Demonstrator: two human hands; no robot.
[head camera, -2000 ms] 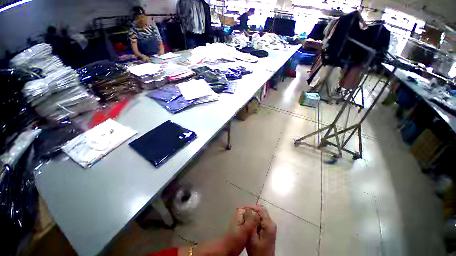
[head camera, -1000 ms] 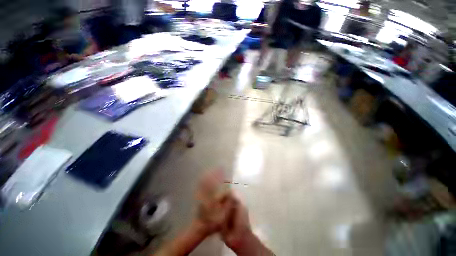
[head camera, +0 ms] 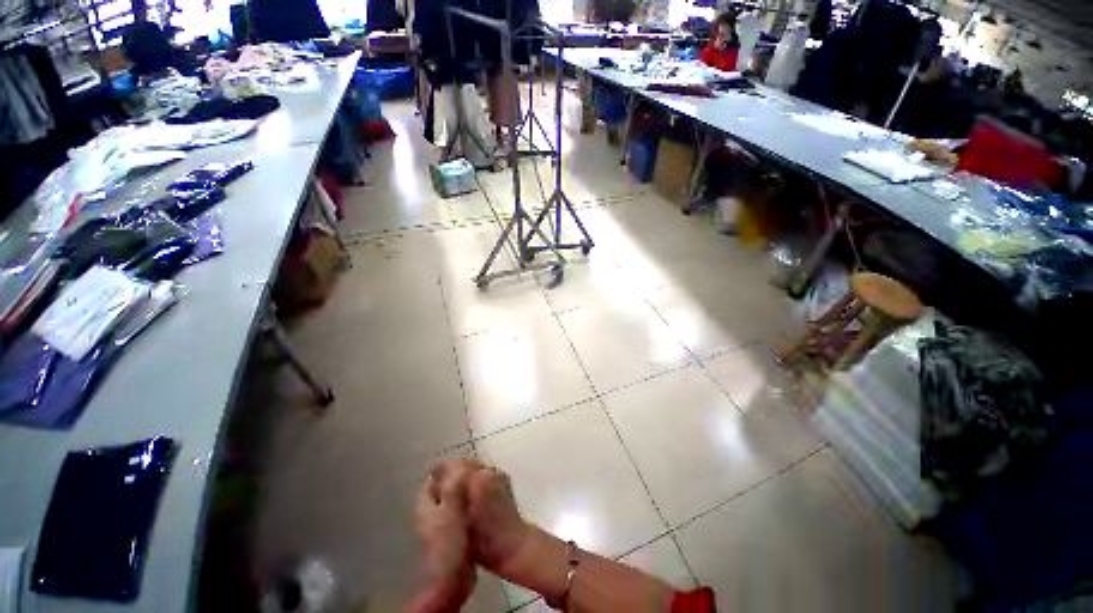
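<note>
My left hand (head camera: 442, 527) and my right hand (head camera: 489, 505) are clasped together low in the middle of the view, above the floor. Their fingers are closed against each other, and no object shows in them. The right wrist has a thin bracelet, with a red sleeve end behind it. A folded black garment in a shiny clear bag (head camera: 103, 517) lies on the near end of the left table (head camera: 258, 216). My hands are to its right and do not touch it.
Tiled floor (head camera: 563, 443) runs between two long tables. A metal rolling rack (head camera: 518, 156) with dark garments stands ahead. On the right are the other table (head camera: 767, 114), a wooden stool (head camera: 887, 296), and plastic-wrapped bundles. A person in red (head camera: 720, 48) is at the far right table.
The view has turned right, so the left table has shifted left and the right table and stool show more fully. My hands remain together, now lower left than two seconds ago.
</note>
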